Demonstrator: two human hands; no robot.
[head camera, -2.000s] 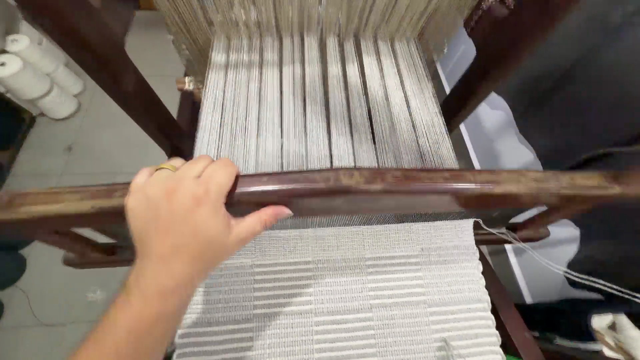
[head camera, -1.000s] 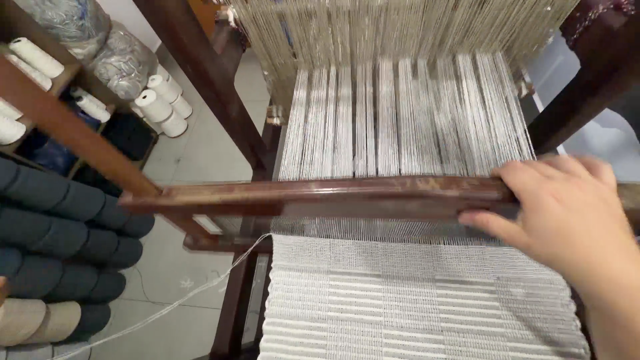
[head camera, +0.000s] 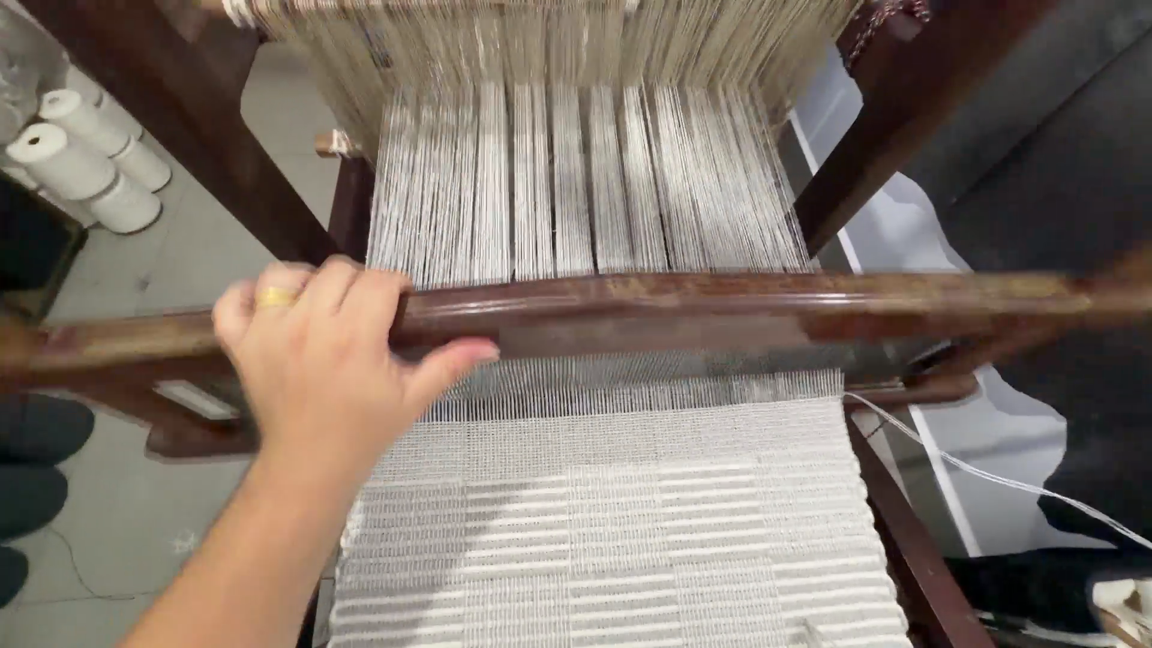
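Observation:
My left hand grips the wooden beater of a floor loom left of its middle, fingers over the top and thumb along the near face; a ring is on one finger. Below the beater lies woven cloth in white and light grey blocks, with a short stretch of open warp between. Beyond it, pale warp threads run up into the string heddles. White weft strands leave the cloth's right edge and trail to the lower right. My right hand is out of view.
Dark wooden loom posts rise on both sides. White yarn cones stand on the tiled floor at the upper left. Dark rounded yarn packages are at the left edge. A white wavy-edged surface lies beyond the loom's right side.
A second ago my right hand held the beater's right part and weft strands trailed left; now my left hand holds it and strands trail right. The view has swung right.

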